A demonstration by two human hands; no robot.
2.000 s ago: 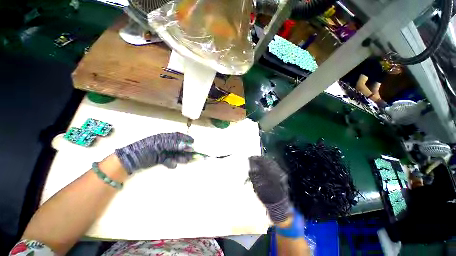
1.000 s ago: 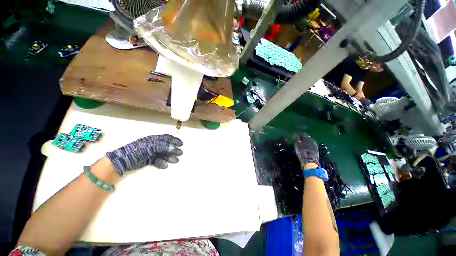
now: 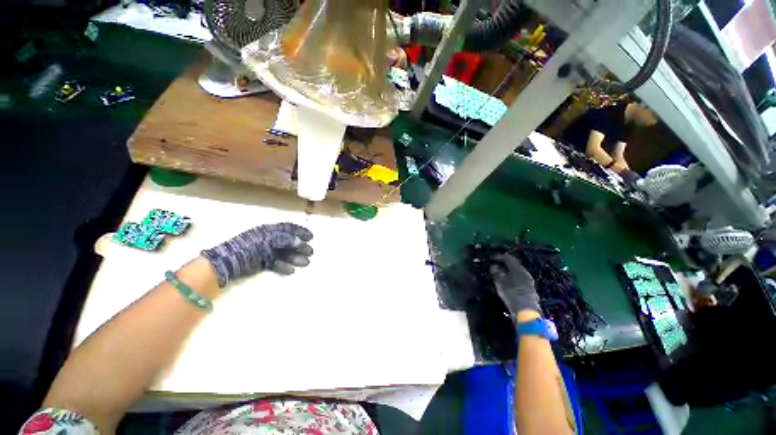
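Observation:
My left hand (image 3: 262,252), in a grey-black striped glove, is over the white work sheet (image 3: 298,331), below the white tapered nozzle (image 3: 319,157). Its fingers are loosely curled and slightly apart, with nothing visible in them. My right hand (image 3: 515,285), gloved, is at the left part of the black cable pile (image 3: 557,285). Its fingertips point into the cables; whether they grip one is hidden. A small group of teal-green circuit boards (image 3: 153,229) lies at the sheet's upper left.
The wooden base (image 3: 204,136) stands behind the sheet, with a small fan (image 3: 251,21) behind it. A grey slanted post (image 3: 510,127) rises right of the nozzle. Board trays (image 3: 653,306) are at far right, a blue bin (image 3: 491,399) below the bench. A person (image 3: 606,144) sits beyond.
A thin dark lead seen earlier at my left hand no longer shows. My right hand has moved from the sheet's right edge to the cable pile, then slightly lower and left within it.

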